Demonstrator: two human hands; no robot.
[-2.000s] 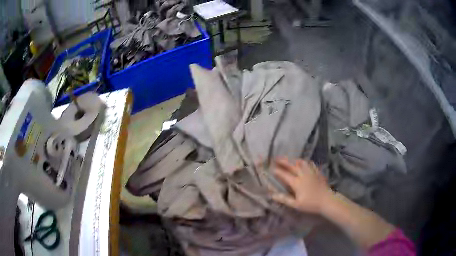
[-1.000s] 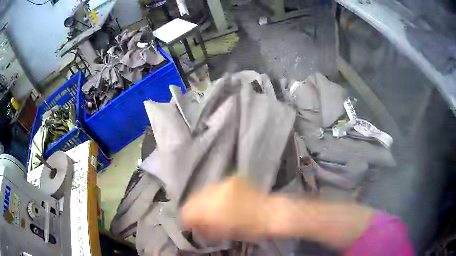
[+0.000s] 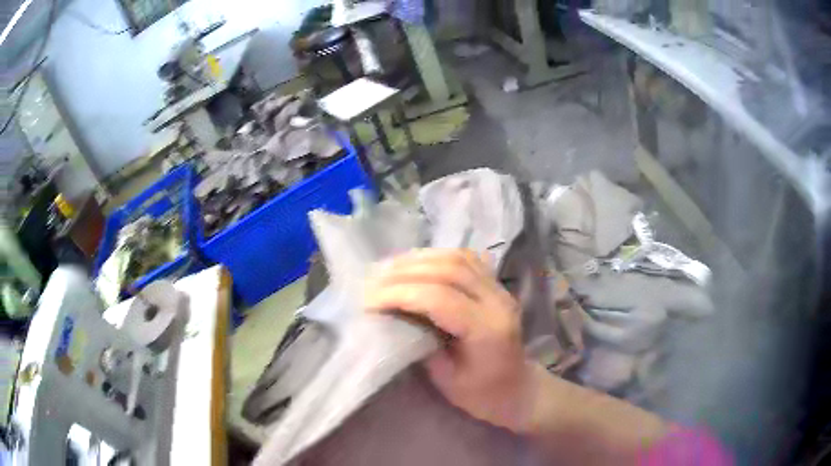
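Note:
My right hand [image 3: 460,328], bare with a pink sleeve, is closed on a taupe fabric panel [image 3: 351,373] in front of me. The panel hangs from the fingers toward the lower left and is partly blurred. A heap of taupe cut pieces [image 3: 478,214] lies behind and to the right of the hand. A white printed strip [image 3: 665,259] lies on the heap's right part. The white sewing machine head [image 3: 68,355] stands at the left edge, with a pale thread cone [image 3: 153,314] beside it. My left hand is not in view.
Blue crates [image 3: 282,237] holding cloth stand on the floor at the upper left. A small white-topped stool [image 3: 358,98] is behind them. The machine table's edge [image 3: 219,373] runs down the left. Another table [image 3: 720,82] is at the upper right.
The right hand went from lying flat on the heap to lifting cloth, and now grips a panel. The view has swung, showing more of the room behind.

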